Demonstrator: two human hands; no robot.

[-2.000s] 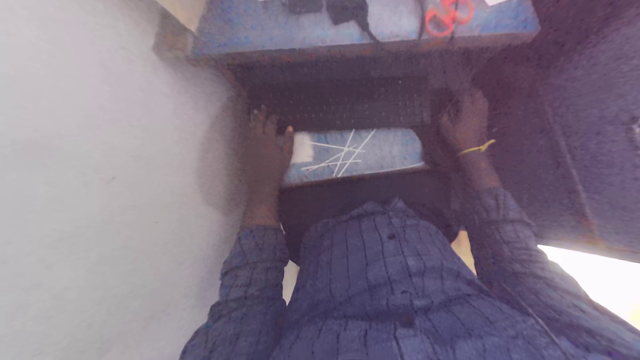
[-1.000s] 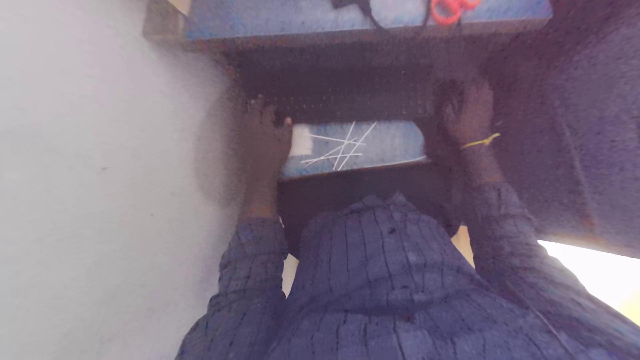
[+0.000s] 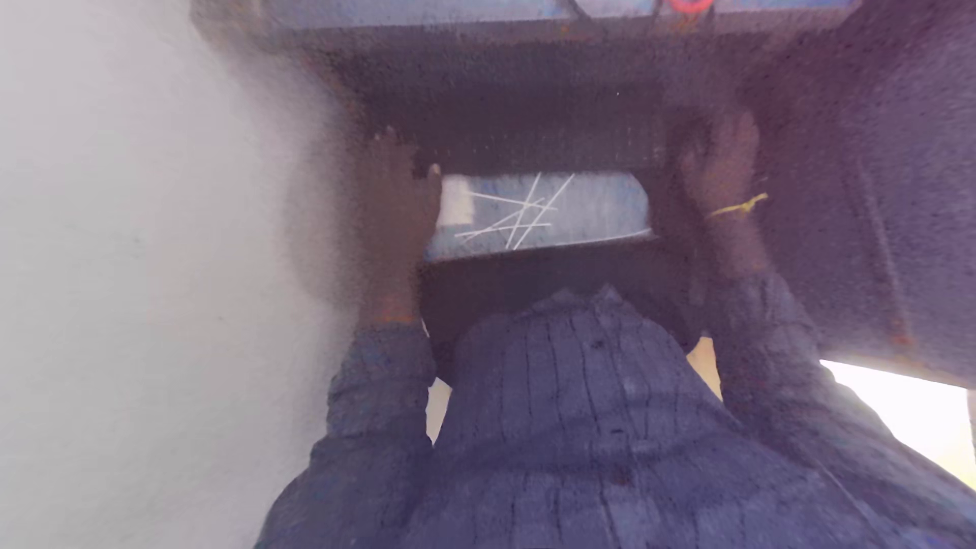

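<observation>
My left hand (image 3: 400, 206) rests at the left end of a recess, beside the pale wall, its thumb near a small white patch (image 3: 456, 200). Several thin white sticks or lines (image 3: 526, 217) cross each other on a light blue surface (image 3: 595, 210) between my hands. To the right, my right hand (image 3: 724, 160), with a yellow string at the wrist, lies at the dark side of the recess. Its fingers look bent, but shadow hides what they touch. Whether either hand grips anything cannot be made out.
A blue-topped shelf or table edge (image 3: 488, 30) crosses the top, with red scissor-like handles (image 3: 690, 4) partly cut off. A pale wall (image 3: 137, 252) stands close on the left. A dark panel (image 3: 823, 191) is on the right, with bright light below it.
The view has tilted down, so less of the blue top and red handles shows. Both hands stay in about the same places beside the light blue surface.
</observation>
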